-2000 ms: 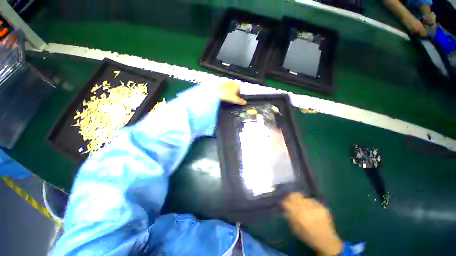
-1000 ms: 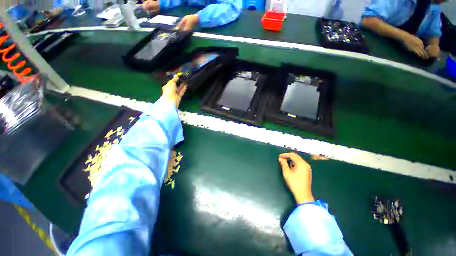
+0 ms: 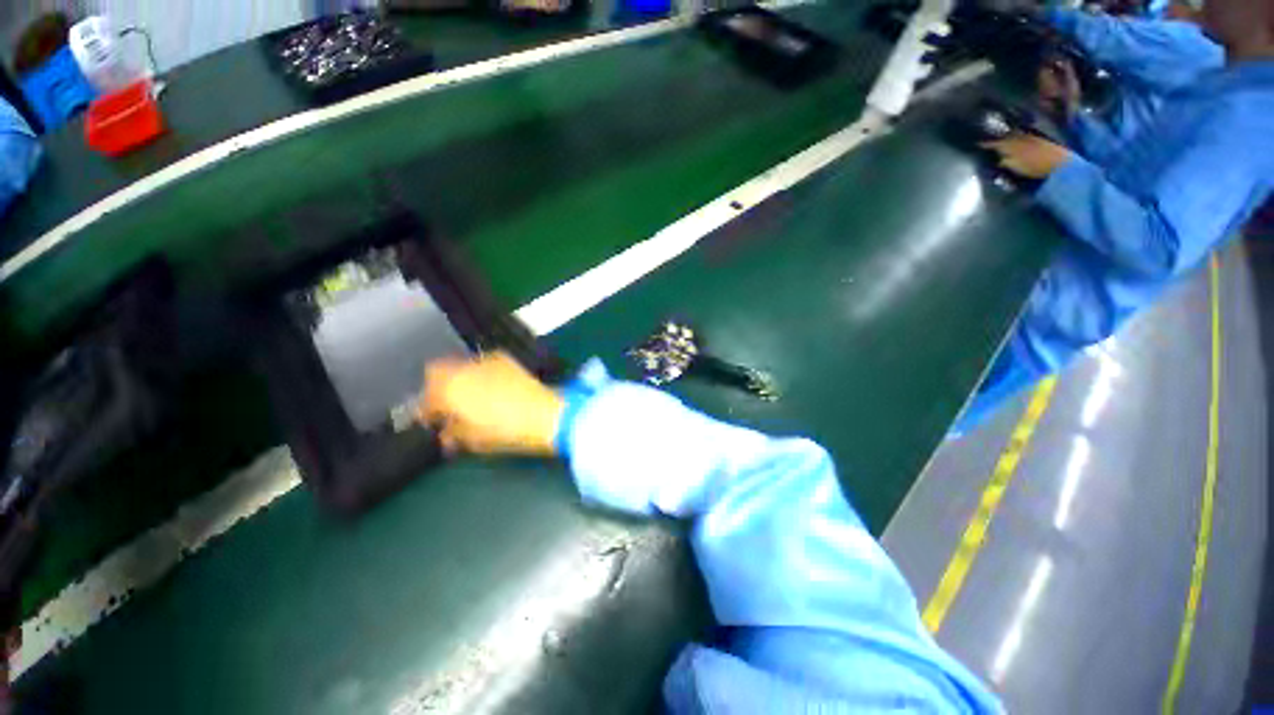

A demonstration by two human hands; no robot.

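My right hand [image 3: 492, 405] reaches in from the lower right, slightly blurred. Its fingers are hooked over the near rim of a black tray [image 3: 335, 468], with the fingertips by the tablet's near end. The tray lies across the white rail, mostly on the green conveyor side. It holds an open tablet unit [image 3: 384, 342] with a bright silver middle and a yellow patch at its far end. A small glittering pile of parts [image 3: 665, 352] with a dark tail lies on the bench to the right. My left hand is out of the picture.
Another dark tray [image 3: 84, 370], blurred, is at the left. The white rail [image 3: 629, 266] crosses the view. Another person's hand [image 3: 1027, 154] works at the upper right. A red box [image 3: 123, 119] and a parts tray [image 3: 347, 53] stand beyond the conveyor.
The view has swung right. My right hand has moved from above the bench to the rim of a tray by the rail. My left hand, earlier at a tray on the conveyor, has left view.
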